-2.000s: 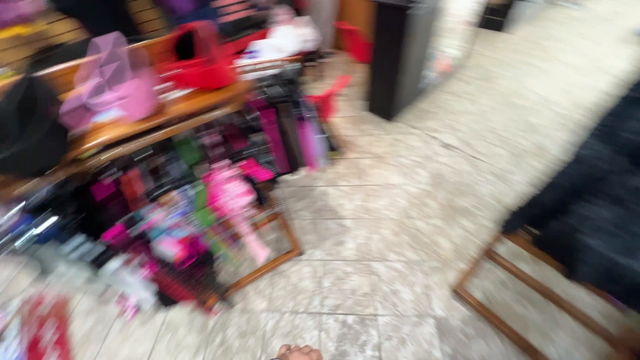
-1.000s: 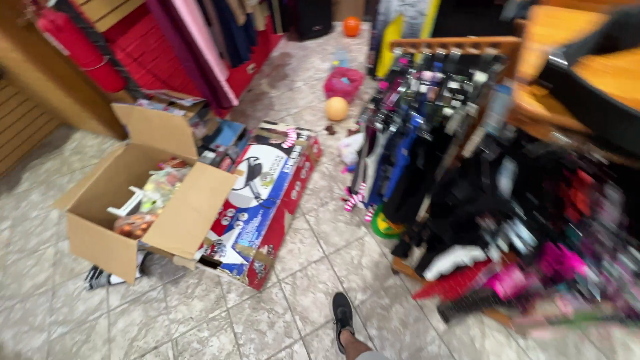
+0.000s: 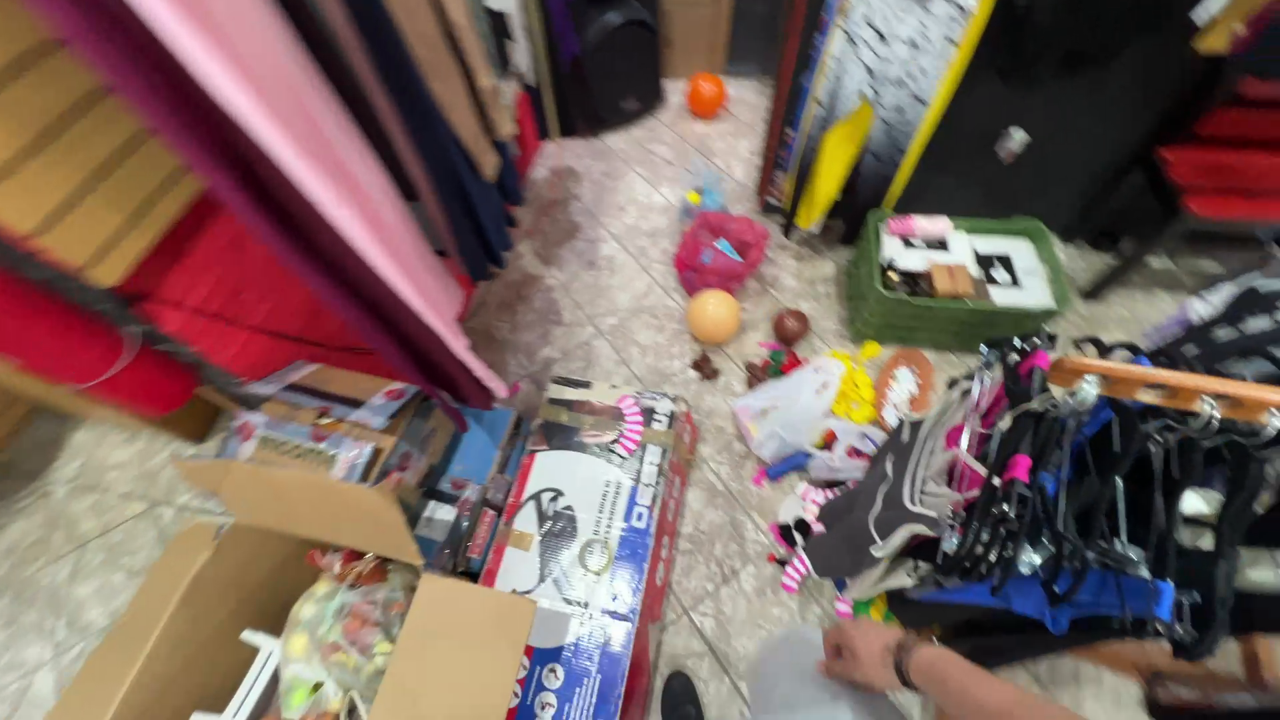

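My right hand (image 3: pixel 862 655), with a dark band on its wrist, reaches in from the lower right. Its fingers are curled in, beside a blurred grey rounded shape (image 3: pixel 800 680) at the bottom edge; whether they grip anything is unclear. Just above the hand, a rail (image 3: pixel 1180 388) carries black hangers and garments, a blue one (image 3: pixel 1060 598) among them. My left hand is out of view.
An open cardboard box (image 3: pixel 150 640) holding a filled plastic bag (image 3: pixel 345 625) stands lower left, beside a long printed box (image 3: pixel 590 520). Plastic bags (image 3: pixel 795 405), balloons (image 3: pixel 713 317), a pink basket (image 3: pixel 722 250) and a green crate (image 3: pixel 950 320) sit on the tiled floor.
The view has swung widely, then come nearer to the boxes and hanger rail. My right hand, not seen one second ago, now shows at the lower right.
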